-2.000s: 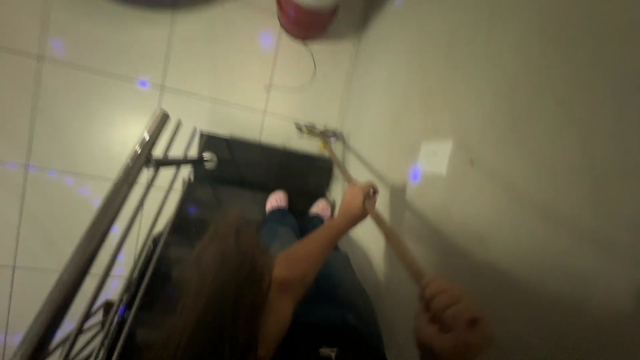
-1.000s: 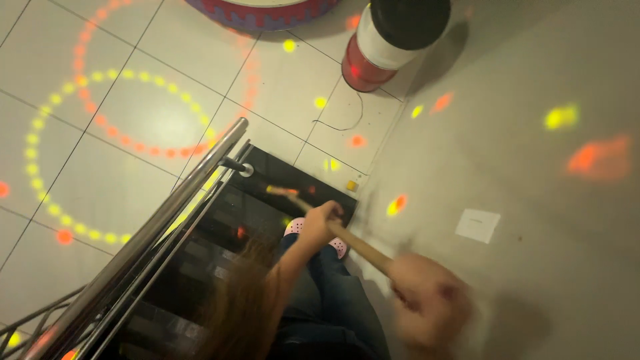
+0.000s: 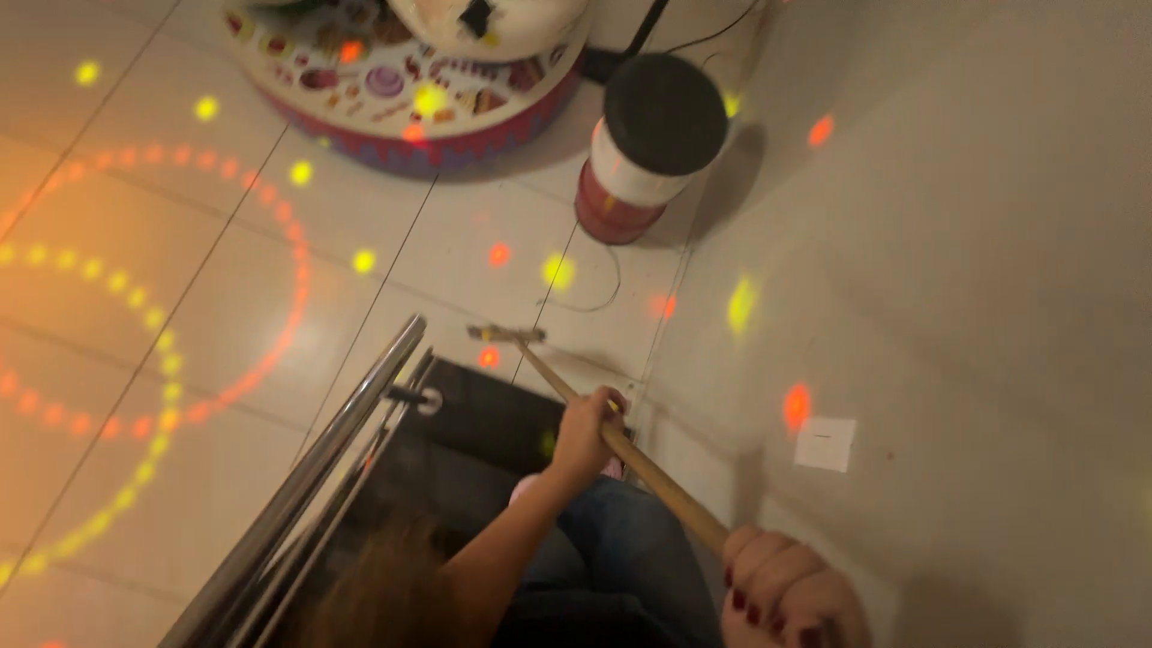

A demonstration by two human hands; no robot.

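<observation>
My left hand (image 3: 589, 436) grips the middle of a wooden pole (image 3: 670, 486). Nearer the camera, at the lower right, my right hand (image 3: 792, 589) is closed around the pole's upper part. The pole slants up and left to a narrow crosswise head (image 3: 507, 334), which shows over the light floor tiles just beyond a dark step. Whether this head touches the floor, I cannot tell. Below my hands are jeans (image 3: 621, 531) and part of a pink clog (image 3: 524, 489). Brown hair hangs blurred at the lower left.
A metal handrail (image 3: 315, 459) runs along the left of the dark steps (image 3: 495, 396). A pale wall with a switch plate (image 3: 825, 444) stands at the right. Ahead are a red and white cylinder with a black top (image 3: 664, 117) and a round patterned base (image 3: 387, 135). Coloured light spots cover the floor.
The pole's head, over the dark step one second ago, is now over the light tiles past it. Both hands have stayed on the pole. The view has shifted, showing more of the round base.
</observation>
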